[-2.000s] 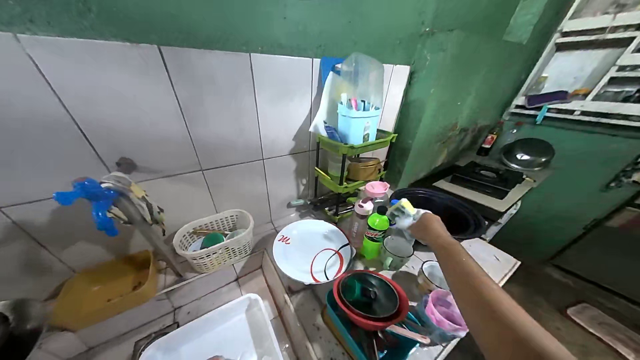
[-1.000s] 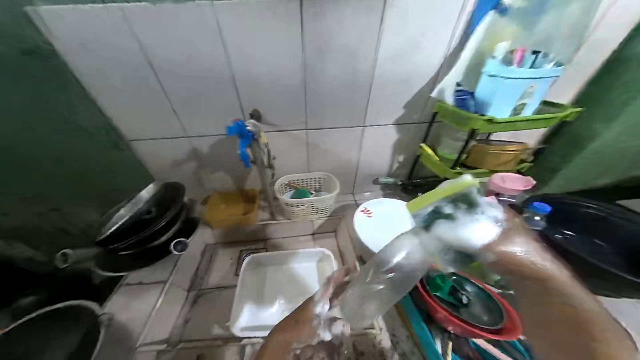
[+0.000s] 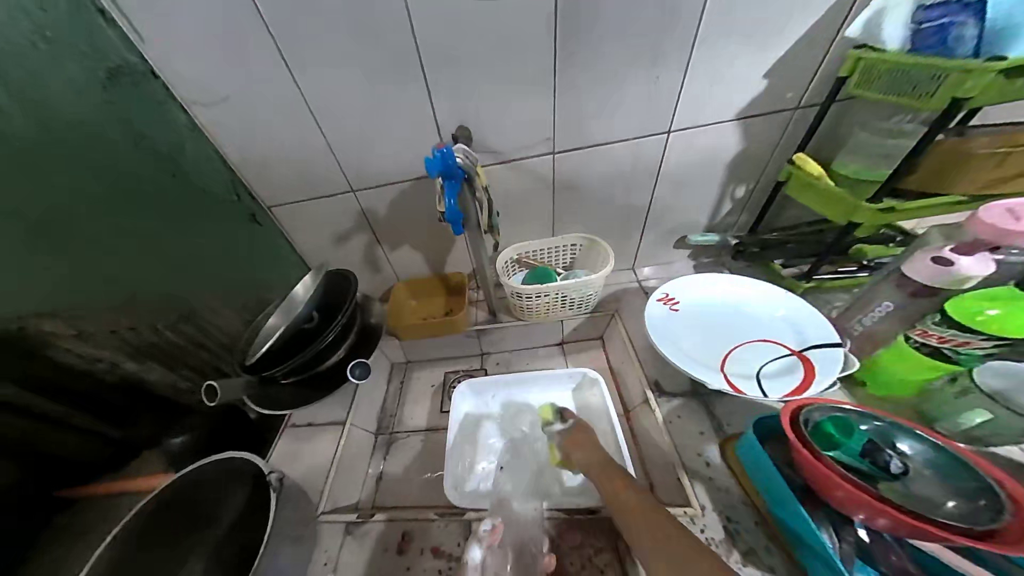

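My left hand (image 3: pixel 485 549), soapy, grips a clear see-through container (image 3: pixel 518 480) at the bottom centre; motion blurs its outline, so its exact kind cannot be told. Its far end points over a white rectangular basin (image 3: pixel 596 392) standing in the tiled sink. My right hand (image 3: pixel 578 442) is closed on a yellow-green sponge (image 3: pixel 549 414) over the basin, just right of the container. Whether the sponge touches the container is unclear.
Stacked pans (image 3: pixel 308 344) and a large pot (image 3: pixel 264 480) stand left. A tap (image 3: pixel 478 248), yellow tub (image 3: pixel 429 308) and white basket (image 3: pixel 560 302) line the wall. Right are white plates (image 3: pixel 696 320), a red bowl (image 3: pixel 832 500), a teal tray (image 3: pixel 760 464), bottles and a green rack (image 3: pixel 840 204).
The view has swung left. My right hand with the sponge has moved from the container's far end to beside it over the basin. Two seconds ago it was by the bottles, with my left hand unseen.
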